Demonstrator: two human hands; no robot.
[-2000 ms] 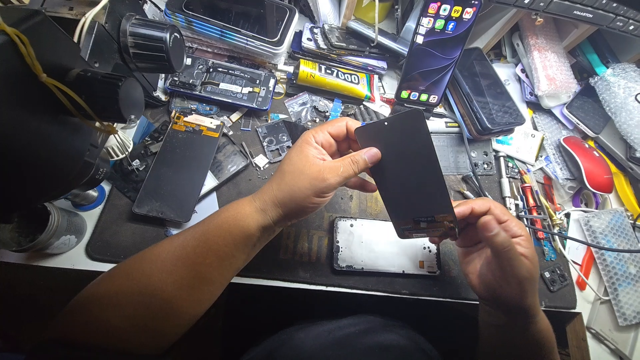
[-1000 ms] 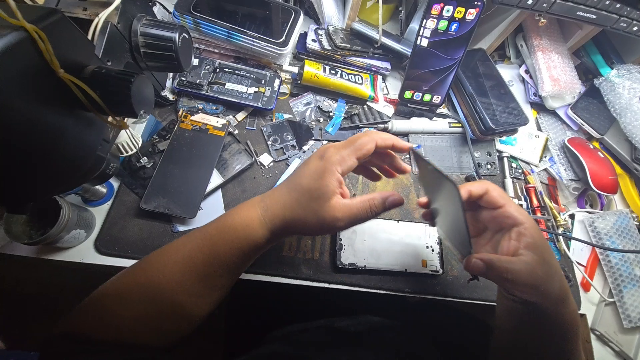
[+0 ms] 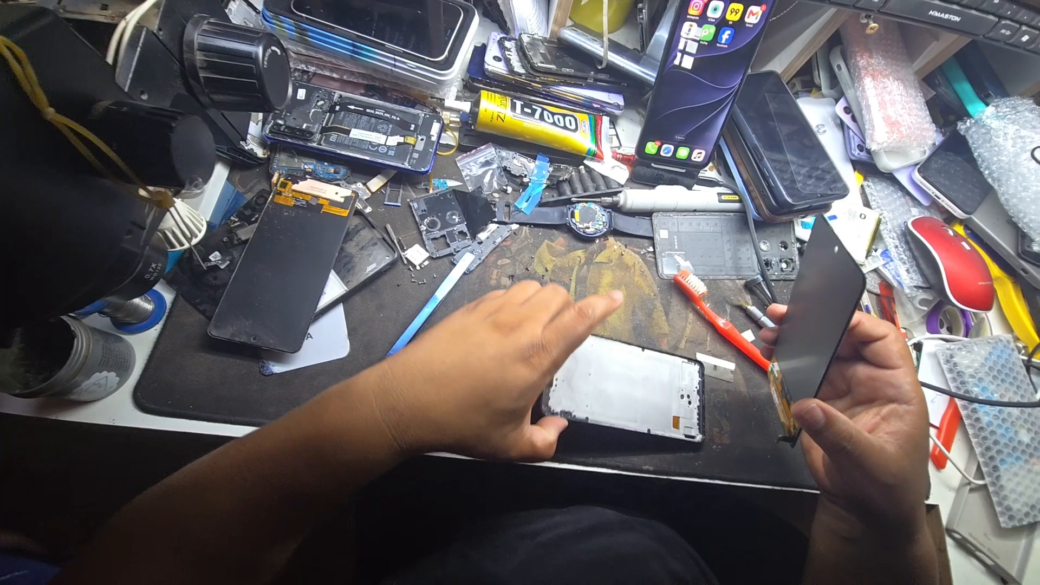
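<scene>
My right hand (image 3: 861, 406) holds a phone display panel (image 3: 821, 309) nearly upright by its lower part, with an orange flex cable at its bottom end. Near the front edge of the dark mat lies a phone frame (image 3: 630, 390), its pale inner side up. My left hand (image 3: 520, 366) is over the left end of that frame, thumb and fingers apart around it; whether they touch it cannot be told. A second display panel (image 3: 284, 268) with an orange flex lies at the left. A red toothbrush (image 3: 719, 321) rests between the frame and my right hand.
A blue spudger (image 3: 432, 301) lies behind my left wrist. Farther back are an opened phone (image 3: 357, 126), a yellow glue tube (image 3: 536, 122), a watch (image 3: 591, 219), a white pen-shaped tool (image 3: 678, 199) and a lit phone (image 3: 699, 81). A red mouse (image 3: 949, 264) and bubble wrap crowd the right.
My left hand has let go of the display panel and moved down and left to the phone frame. My right hand has carried the panel to the right and turned it nearly edge-on.
</scene>
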